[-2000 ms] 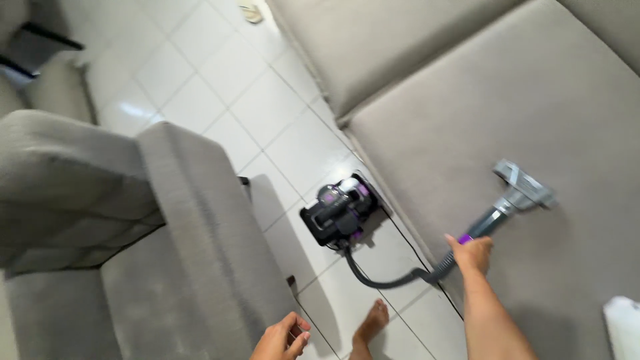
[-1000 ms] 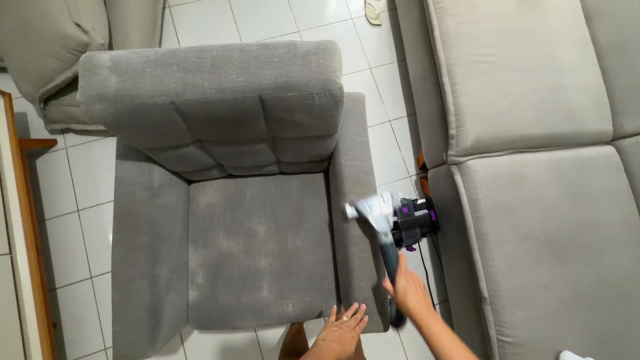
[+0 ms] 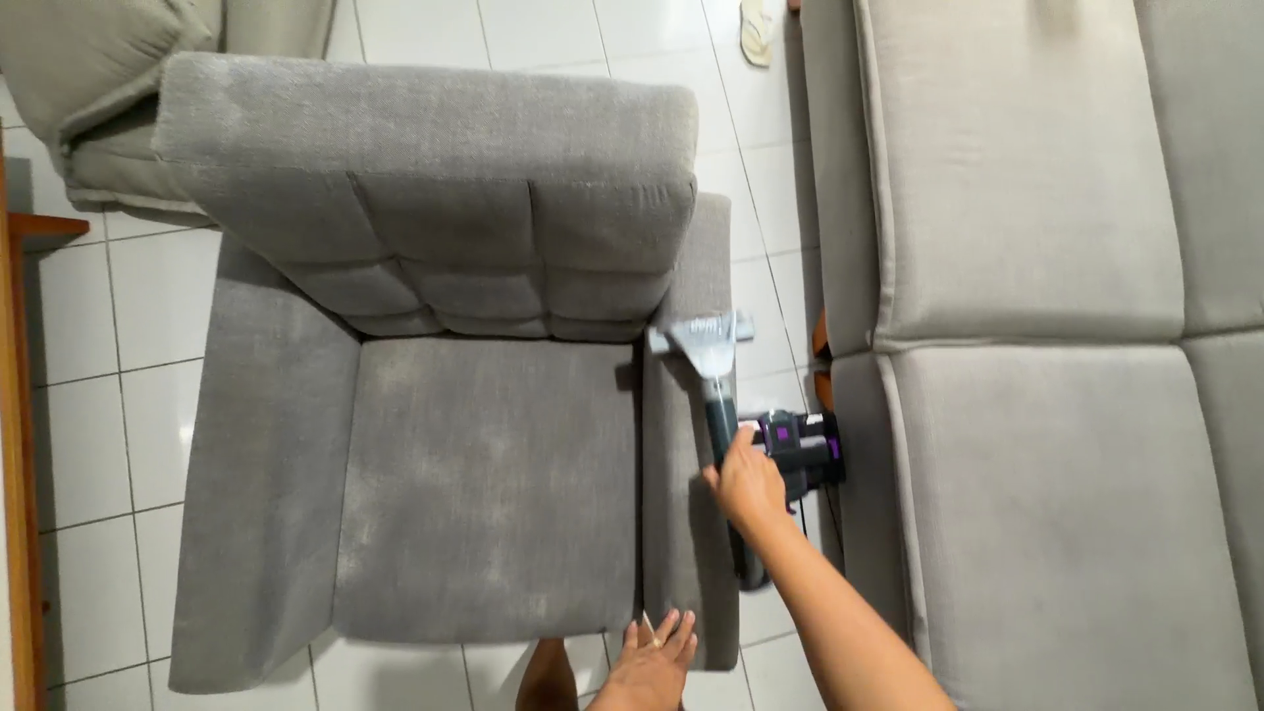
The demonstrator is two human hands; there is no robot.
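Observation:
My right hand (image 3: 749, 482) grips the dark handle of an upholstery cleaner's nozzle (image 3: 706, 341), whose wide clear head is over the right armrest (image 3: 691, 494) of a grey fabric armchair (image 3: 494, 474). A dark hose curves down below the handle. Behind my right hand, the black and purple cleaner body (image 3: 805, 444) stands on the tiles between armchair and sofa, partly hidden. My left hand (image 3: 657, 647), fingers spread, rests at the front end of the same armrest, beside the seat's corner. The seat fabric has lighter patches.
A light grey sofa (image 3: 1057, 474) runs along the right side. A flip-flop (image 3: 755, 35) lies on the white tiled floor (image 3: 74, 326) at the top. Another cushioned seat (image 3: 109, 89) is at the upper left, and wooden furniture (image 3: 22, 395) edges the left. My foot or lower leg shows at the bottom.
The nozzle in my right hand has moved from above the sofa to the armchair's right armrest. My left hand has come onto the armrest front. The view has swung left.

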